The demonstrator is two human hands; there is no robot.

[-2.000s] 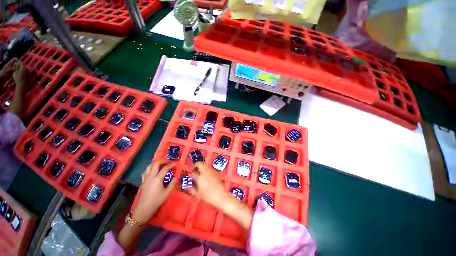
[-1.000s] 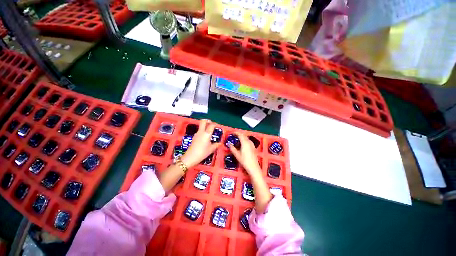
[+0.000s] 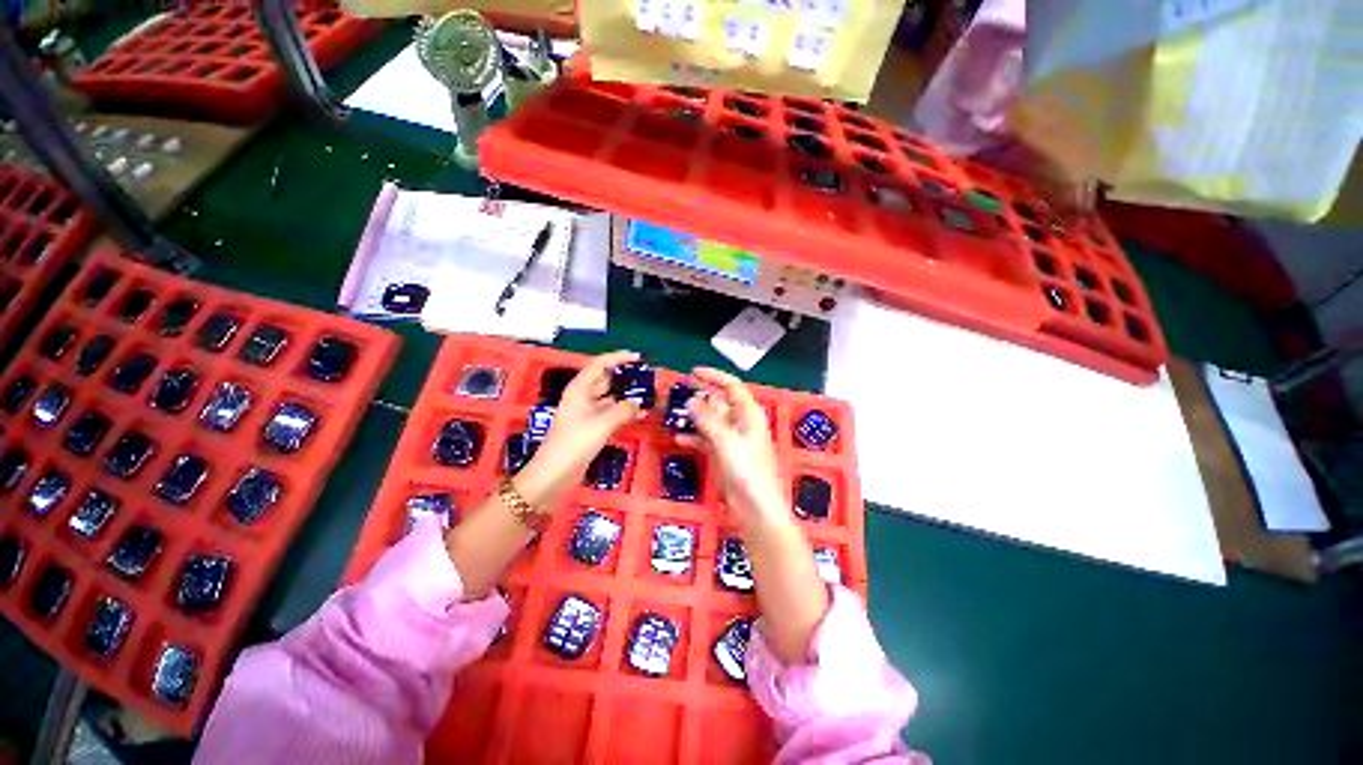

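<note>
The red working tray (image 3: pixel 556 714) lies in front of me with watch units in its pockets, several with lit screens. The nearest pockets hold nothing. My left hand (image 3: pixel 588 416), bare, holds a dark watch unit (image 3: pixel 632 384) above the tray's far row. My right hand (image 3: pixel 733 426), bare, holds another watch unit (image 3: pixel 683 405) just right of it. The two units are close together. A lit watch unit (image 3: pixel 573 626) lies in a nearer pocket. My forearms and pink sleeves hide some pockets.
The left tray (image 3: pixel 337 392) holds dark watches. Behind are paper sheets (image 3: pixel 467 254) with a pen (image 3: pixel 523 266), a dark unit (image 3: pixel 404 298), a small white box (image 3: pixel 748 338), an instrument (image 3: pixel 695 257) under the raised tray (image 3: pixel 658 180), and a fan (image 3: pixel 458 54). A white sheet (image 3: pixel 1017 448) and clipboard (image 3: pixel 1265 448) are right.
Both hands have moved from the tray's near left to its far row. Over the last second, they have lifted the two units slightly. The camera view has shifted.
</note>
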